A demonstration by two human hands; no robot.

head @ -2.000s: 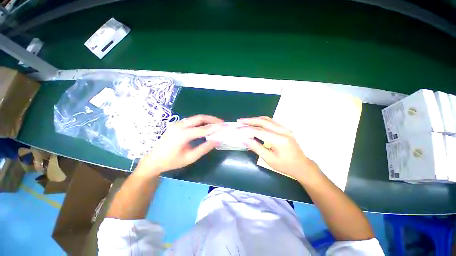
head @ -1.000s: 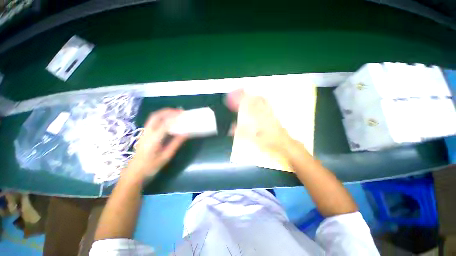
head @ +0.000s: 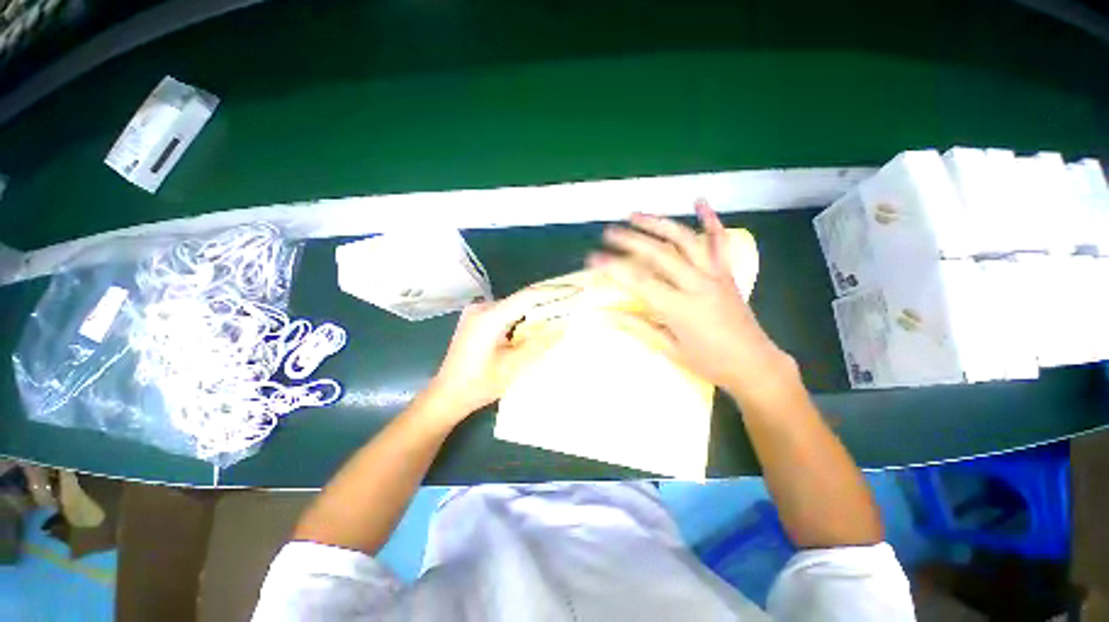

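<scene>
A pale yellow sticker sheet (head: 608,395) lies in front of me on the dark green bench, its far part bent up. My left hand (head: 493,346) holds the sheet at its left edge. My right hand (head: 687,292) is over the sheet's far right part, fingers spread and blurred; whether it touches the sheet or holds a sticker cannot be told. A white retail box (head: 407,273) lies on the bench beyond my left hand, near the pale rail, with no hand holding it.
A pile of coiled white cables (head: 219,340) lies on a clear plastic bag (head: 79,365) at left. Rows of white boxes (head: 900,280) stand at right. Another box (head: 162,134) lies on the green belt past the pale rail (head: 547,204). A blue stool (head: 1009,498) is below right.
My left hand has put down the white box and moved right to the sheet. The sheet has shifted toward me and its far part is now bent. The view has shifted slightly.
</scene>
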